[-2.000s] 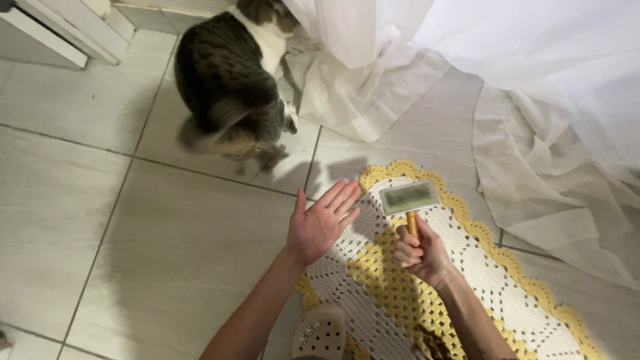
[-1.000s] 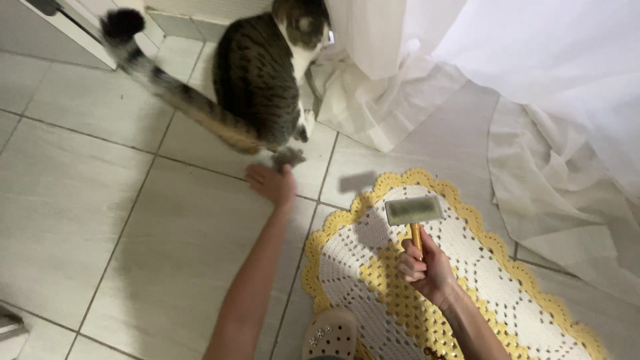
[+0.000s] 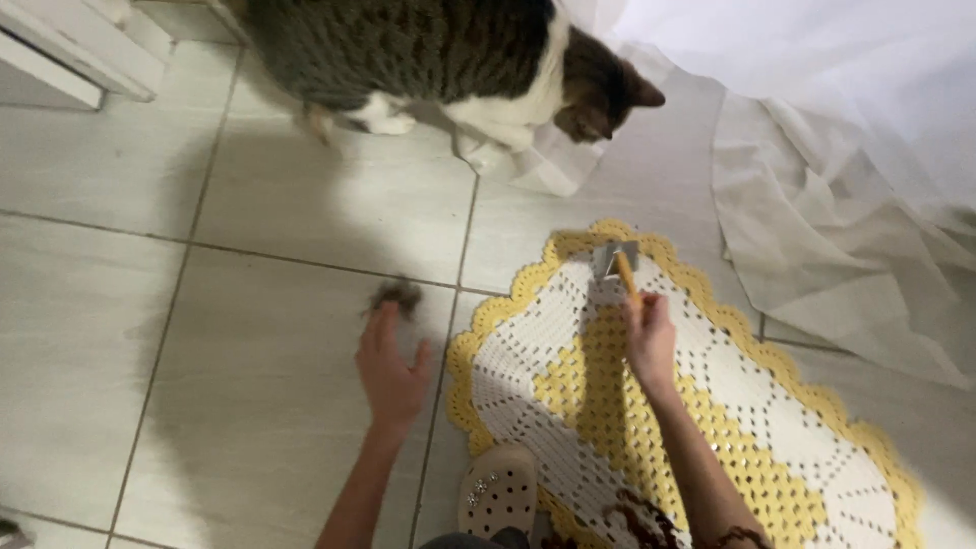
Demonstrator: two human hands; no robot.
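Note:
A clump of loose fur (image 3: 396,299) lies on the floor tile, its lower edge meeting the fingertips of my left hand (image 3: 393,374), palm down and fingers extended. Whether those fingers pinch any fur is too blurred to tell. My right hand (image 3: 650,339) grips the wooden handle of a slicker brush (image 3: 616,259), whose metal back faces up over the far end of the crocheted rug; its bristles are hidden. Beyond both hands, a tabby and white cat (image 3: 427,53) stands with its head lowered to the right, near the curtain hem.
The yellow and white crocheted rug (image 3: 602,366) lies under my right arm. A beige clog (image 3: 499,492) is at its near left edge. White sheer curtains (image 3: 823,175) spill onto the tiles at the right. A white door frame (image 3: 99,46) stands at the upper left.
The fur clump, by the cat's hindquarters a second ago, now lies closer to me. My left hand has drawn back. The brush has turned its back up. The cat has turned and its head points right.

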